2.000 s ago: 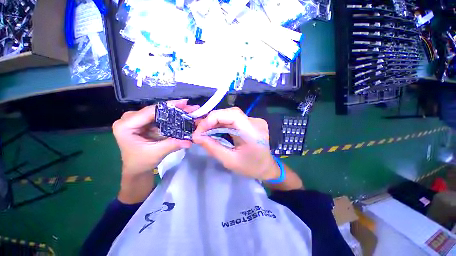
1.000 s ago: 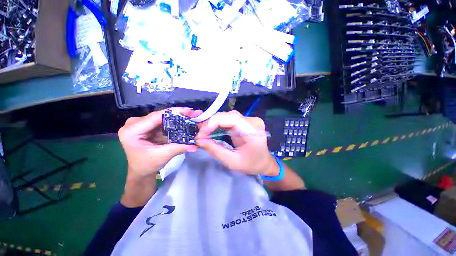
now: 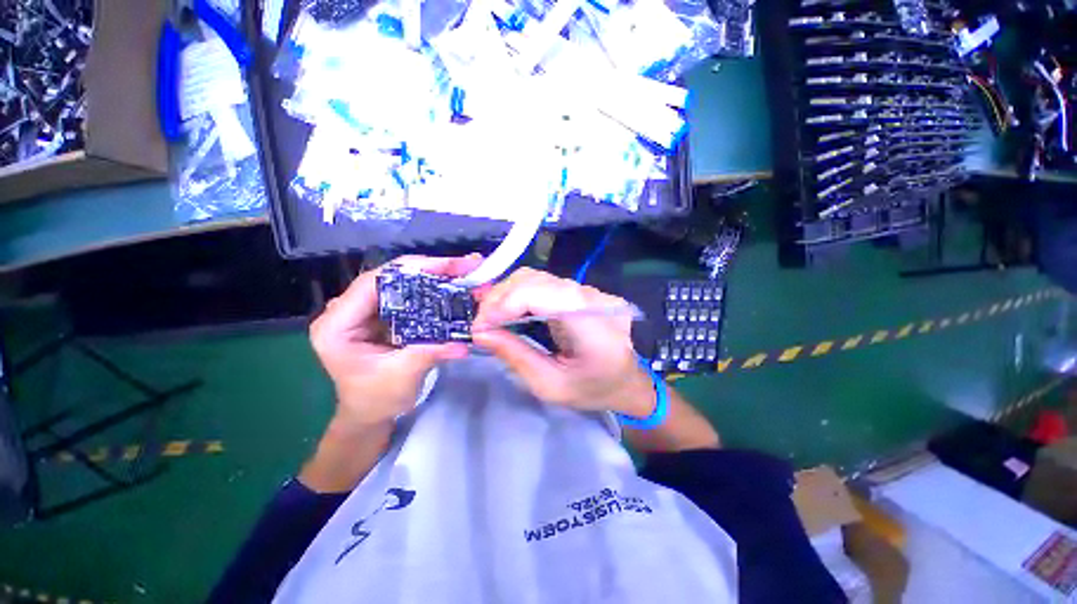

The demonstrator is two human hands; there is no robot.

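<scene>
My left hand (image 3: pixel 376 342) holds a dark circuit board (image 3: pixel 425 309) crowded with tiny silvery parts by its edges, above my lap. My right hand (image 3: pixel 567 336), with a blue wristband (image 3: pixel 658 395), has its thumb and fingertips pinched together at the board's right edge. A thin pale strip lies along the right fingers. A white flat ribbon cable (image 3: pixel 515 245) curves up from behind the board toward the tray. My fingers hide the place where cable and board meet.
A black tray (image 3: pixel 472 234) with overexposed white cables lies in front. Left are a cardboard box (image 3: pixel 128 89), a clear bag (image 3: pixel 216 153) and a blue curved thing (image 3: pixel 171 77). Right is a slotted black rack (image 3: pixel 794 142). A small-parts tray (image 3: pixel 693 321) sits low beyond my right hand.
My left hand and the board have shifted slightly right, and the board is more level than before. The thin pale strip at my right fingers now shows more clearly.
</scene>
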